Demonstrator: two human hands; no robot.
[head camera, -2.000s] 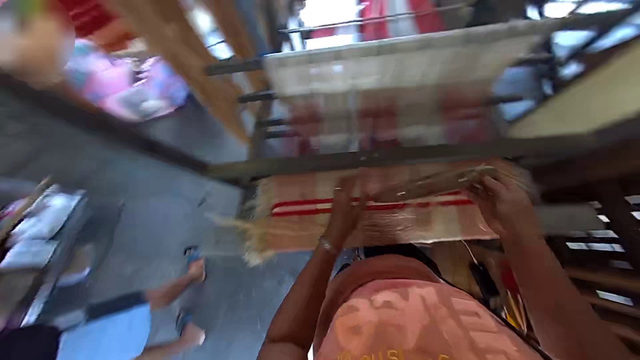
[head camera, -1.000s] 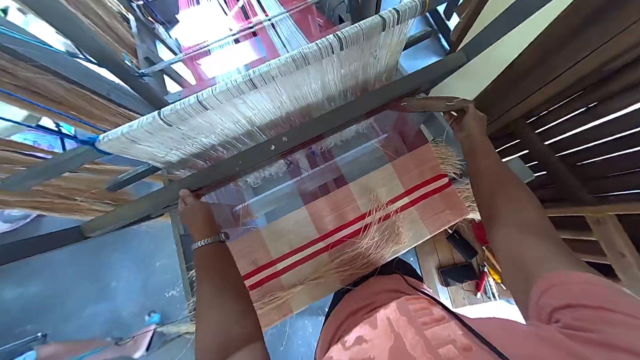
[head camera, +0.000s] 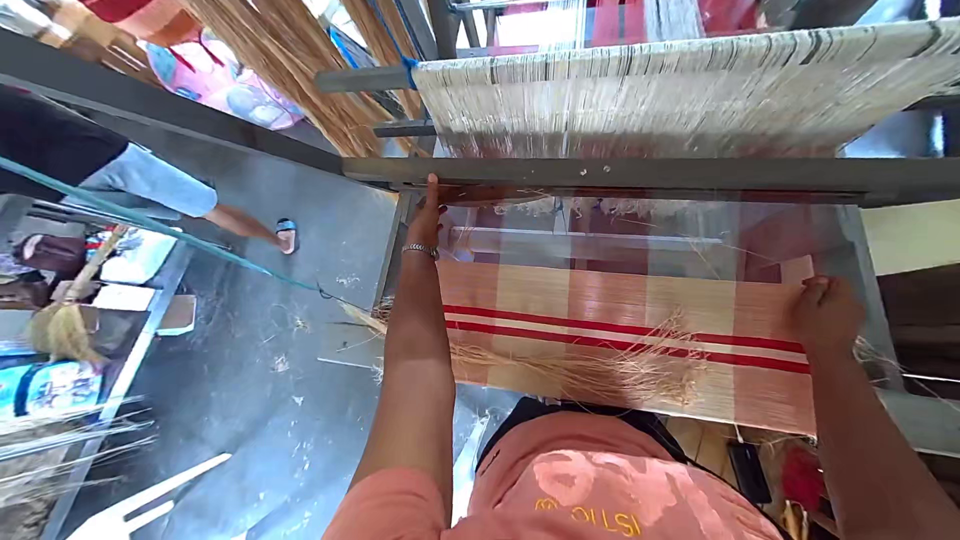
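Observation:
On a floor loom, my left hand (head camera: 425, 217) grips the left end of the dark wooden beater beam (head camera: 645, 174), one finger laid up its front. My right hand (head camera: 829, 315) is slightly blurred at the right edge of the woven cloth (head camera: 600, 292), its fingers curled. A small pale flat piece (head camera: 796, 270) touches its fingertips; whether it is held I cannot tell. The cloth has peach and cream checks and two red stripes. Loose tan fibers (head camera: 652, 367) lie across it. Behind the beam, pale warp threads (head camera: 637, 97) hang over a bar.
A wooden loom rail (head camera: 187, 120) runs to the upper left, near long hanging fibers (head camera: 292, 60). Beyond it is a person's leg in a sandal (head camera: 285, 236). A teal cord (head camera: 165, 229) crosses the left side. A broom (head camera: 67, 330) lies at far left, and a black phone-like device (head camera: 748, 471) at lower right.
My right hand has come down from the beam's right end to the cloth's right edge. The wooden shuttle seen at that hand earlier is no longer plainly visible. The view has turned.

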